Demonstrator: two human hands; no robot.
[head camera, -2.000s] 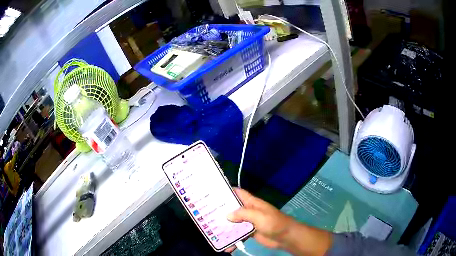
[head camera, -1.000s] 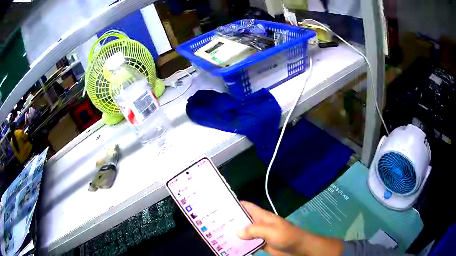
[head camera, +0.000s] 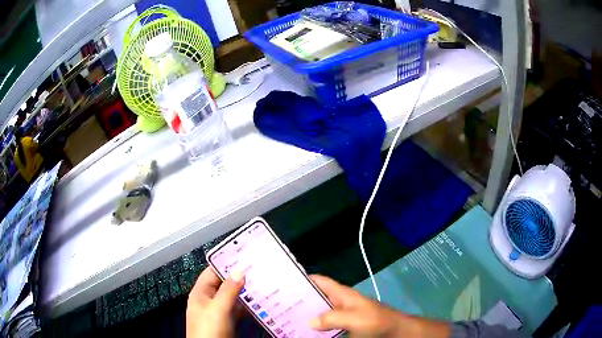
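Observation:
A smartphone with a bright pinkish-white screen showing a list is held tilted at the bottom centre. My right hand grips its lower right side, thumb over the screen edge. My left hand is at its left edge, thumb over the screen; its fingers pass behind the phone and are partly hidden. A thin white charging cable hangs from the shelf and runs down behind my right hand; its lower end is hidden.
The white shelf bears a green fan, a clear bottle, a blue perforated basket, a small greyish object and a dark blue cloth. A white-and-blue fan stands on a pale-green surface at right.
My left hand has come into view and is now at the phone's left edge. The shelf and its things have shifted right and up in the view since the first frame.

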